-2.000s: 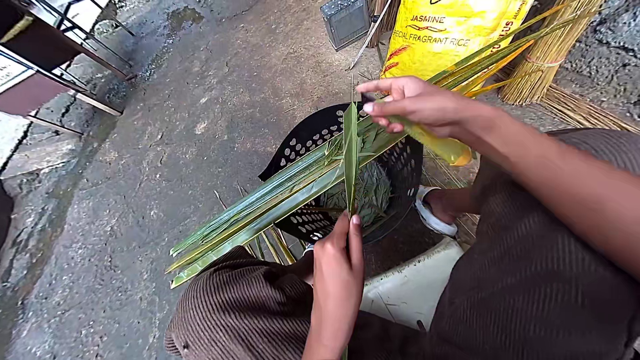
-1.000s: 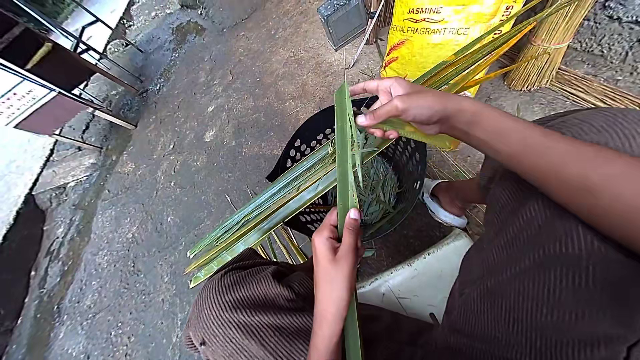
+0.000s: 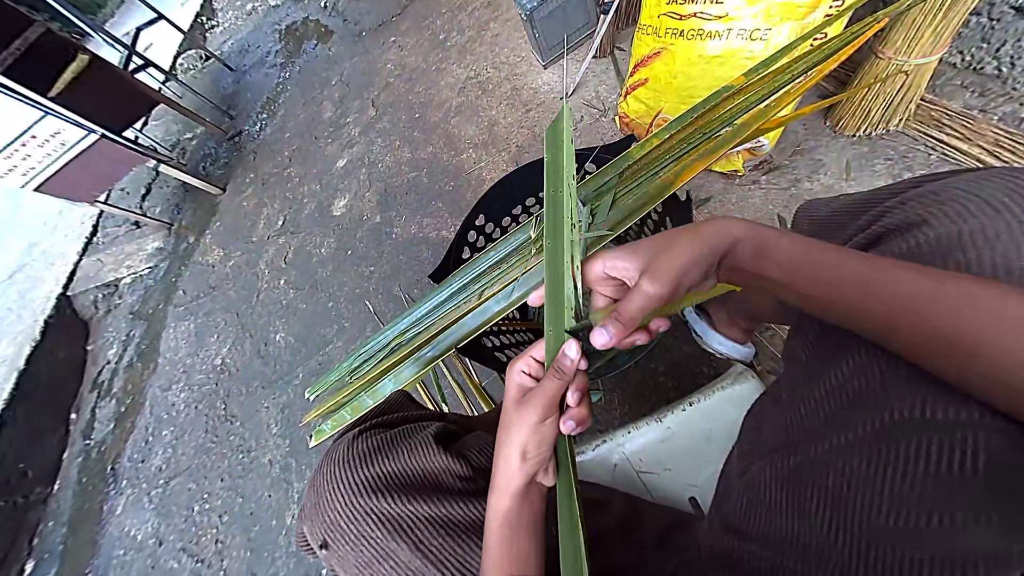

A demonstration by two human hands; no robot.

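Note:
A long green palm leaflet (image 3: 560,240) stands nearly upright in the view, its thin rib poking out at the top. My left hand (image 3: 544,400) grips it at mid-length between thumb and fingers. Just above, my right hand (image 3: 640,280) is closed on a small knife with a yellow-green handle (image 3: 688,300); its dark blade lies against the leaflet's right edge, partly hidden. Behind them a bundle of palm leaflets (image 3: 448,320) rests slantwise across a black perforated plastic basket (image 3: 512,188). What lies inside the basket is mostly hidden by my hands.
A yellow rice sack (image 3: 704,64) stands beyond the basket, with a grey metal tin (image 3: 558,28) to its left. Bundled thin sticks (image 3: 904,68) stand at the upper right. A pale plastic surface (image 3: 672,440) lies between my legs. Metal-framed furniture (image 3: 104,104) is at the upper left.
My right hand has moved down the leaflet, from near its upper part to just above my left hand. The leaflet, seen narrow or edge-on two seconds ago, now shows its broad face.

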